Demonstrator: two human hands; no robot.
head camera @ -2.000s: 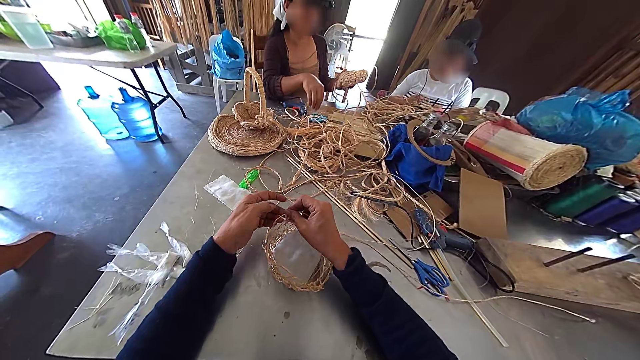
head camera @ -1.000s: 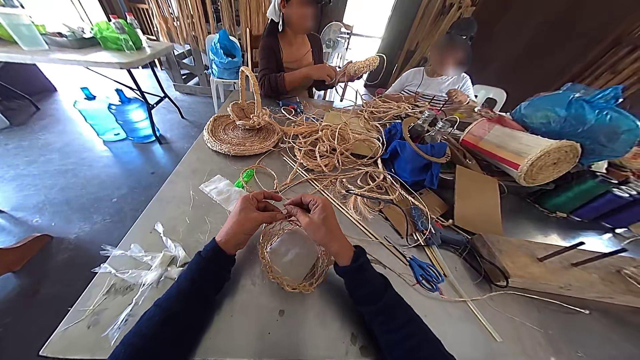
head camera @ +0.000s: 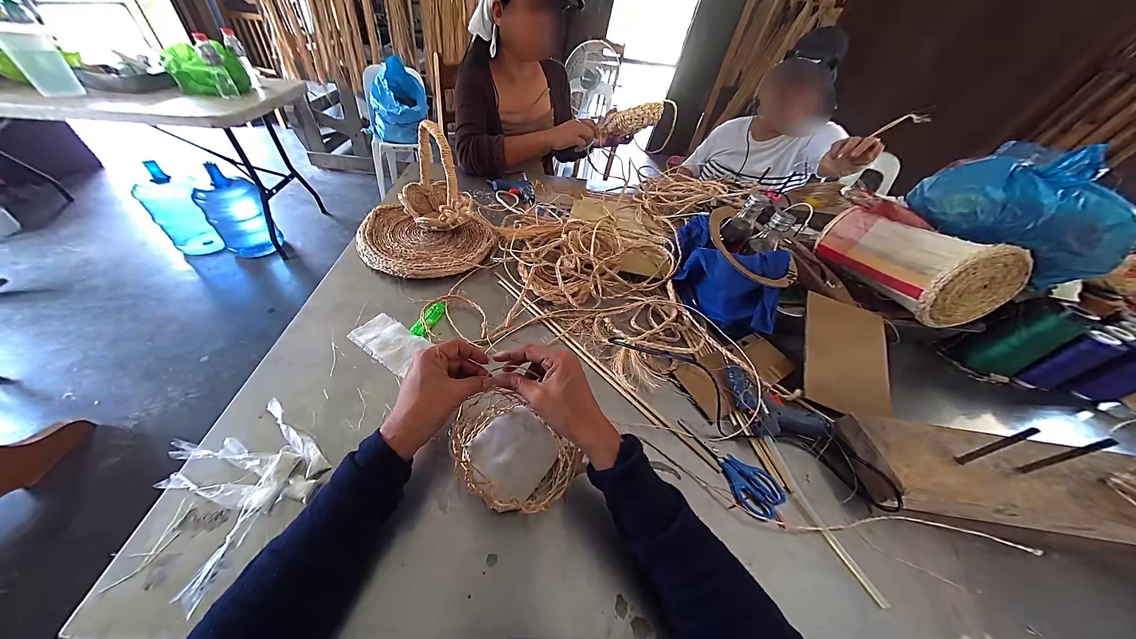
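Observation:
A round, openwork basket of twisted natural fibre (head camera: pixel 461 460) rests on the grey table in front of me. My left hand (head camera: pixel 441 390) and my right hand (head camera: pixel 557 395) meet over its far rim, fingertips pinched close together. Thin fibre strands seem to be between them, though the fingers hide most of this. A small clear plastic bag (head camera: pixel 387 344) and a bright green item (head camera: pixel 429 319) lie just beyond my left hand. Blue-handled scissors (head camera: pixel 753 487) are to the right of the basket.
Tangled fibre cord (head camera: pixel 577 257) covers the table's middle, beside a woven tray with handle (head camera: pixel 424 240). A glue gun (head camera: pixel 772 413), cardboard (head camera: pixel 846 353) and a wooden board with metal rods (head camera: pixel 985 470) are at right. Torn plastic strips (head camera: pixel 257 475) lie left. Two people sit across.
Both hands stay at the basket's far rim, with their fingers shifted slightly. Across the table, the person at right has raised a hand holding a thin strand or stick.

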